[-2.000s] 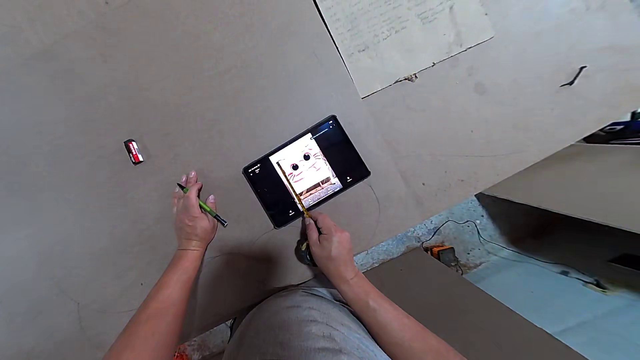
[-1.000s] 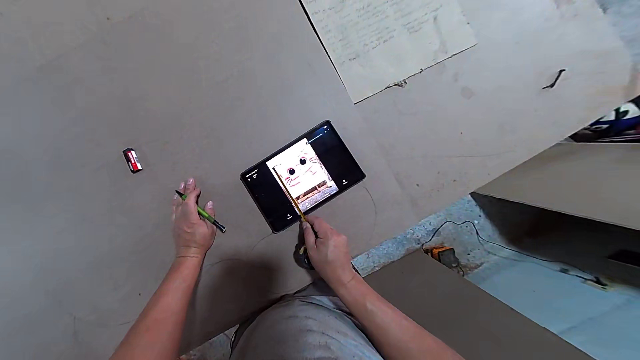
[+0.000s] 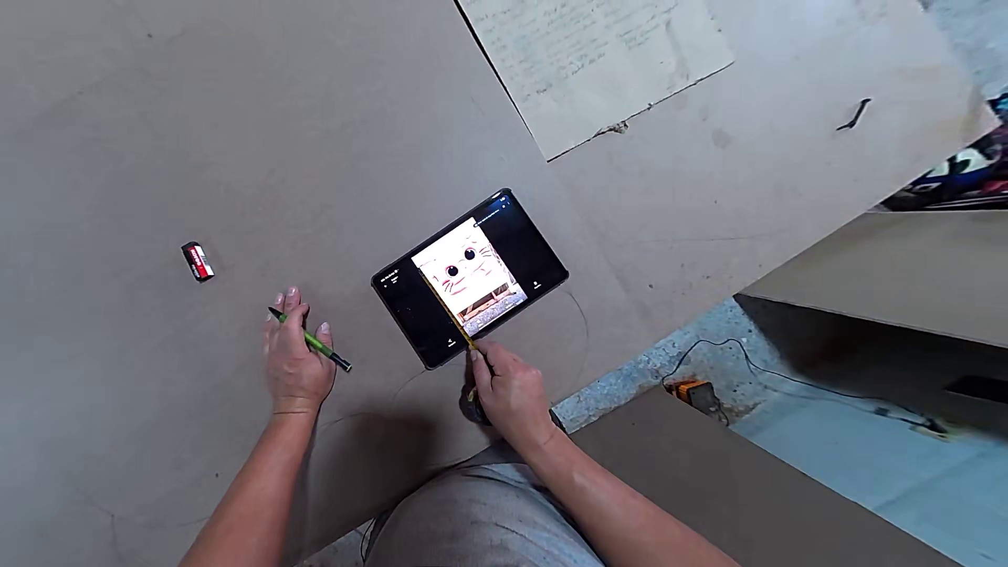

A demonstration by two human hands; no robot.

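My left hand (image 3: 298, 358) rests on the board surface with a green pencil or pen (image 3: 319, 343) held between its fingers, the dark end pointing right. My right hand (image 3: 512, 392) grips a tape measure, whose yellow blade (image 3: 447, 312) extends across the screen of a black tablet (image 3: 402, 316). The tape's dark case (image 3: 471, 407) is mostly hidden under that hand. The tablet lies tilted between the hands and shows a picture of a whiskered cartoon face with two black eyes. Left of the tablet lies a small red, white and black eraser-like block (image 3: 198, 261).
A pale sheet with handwriting (image 3: 606, 63) lies at the top. A small dark bent piece (image 3: 854, 115) sits at the upper right. Beyond the board's edge, an orange and black device (image 3: 694, 394) and a dark cable (image 3: 795, 381) lie low, beside other boards (image 3: 709, 480).
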